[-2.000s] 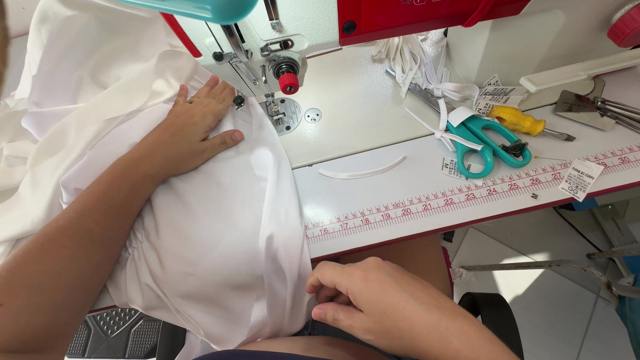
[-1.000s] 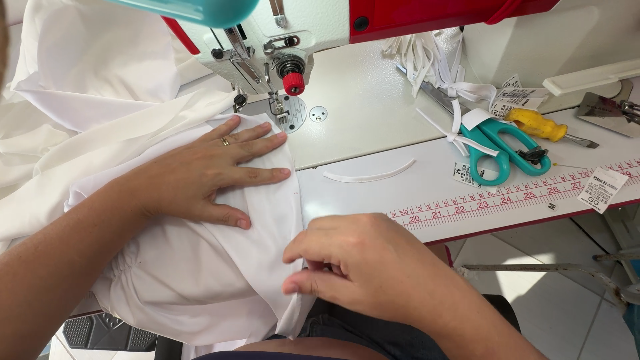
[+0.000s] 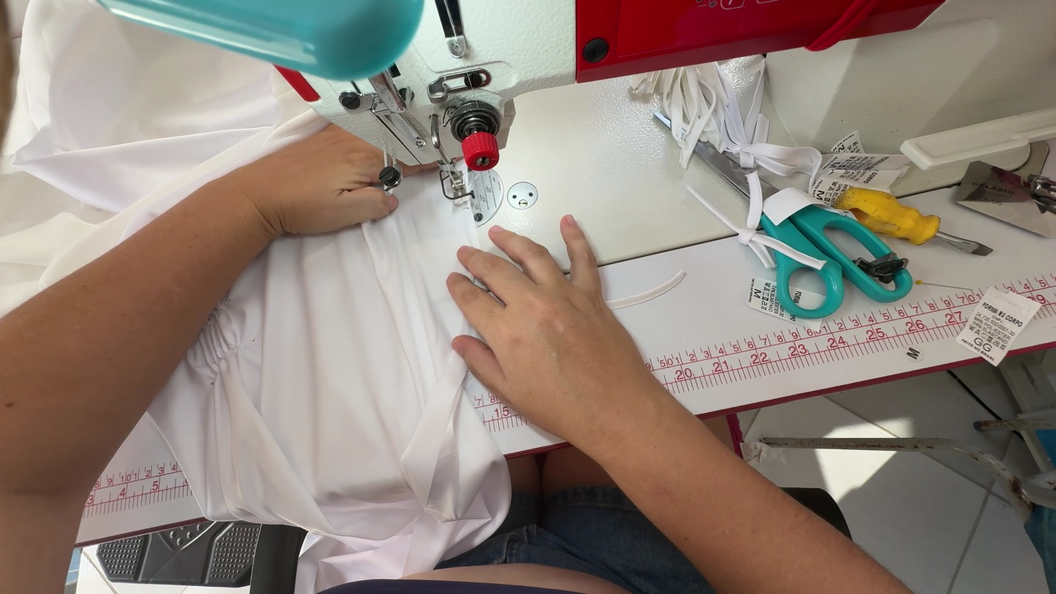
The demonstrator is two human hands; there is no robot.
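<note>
White fabric (image 3: 330, 330) lies across the bed of a sewing machine (image 3: 594, 157) and hangs over the table's front edge, with a gathered part at its left. The presser foot (image 3: 456, 183) is over the fabric's upper right edge. My left hand (image 3: 334, 181) bears on the fabric just left of the foot, fingers bent, some of them hidden behind the machine head; whether it grips cloth is unclear. My right hand (image 3: 549, 326) lies flat with fingers spread, its fingertips at the fabric's right edge, below the foot.
Right of my hands lie a narrow white strip (image 3: 652, 290), teal-handled scissors (image 3: 833, 256), a yellow screwdriver (image 3: 891, 216), a bundle of white straps (image 3: 726, 124) and printed labels (image 3: 998, 324). A red-marked ruler (image 3: 784, 355) runs along the table's front edge. A black pedal (image 3: 177, 553) is below.
My left hand has moved from lying spread on the fabric to beside the presser foot, fingers bent. My right hand has moved up from the fabric's lower edge and opened flat.
</note>
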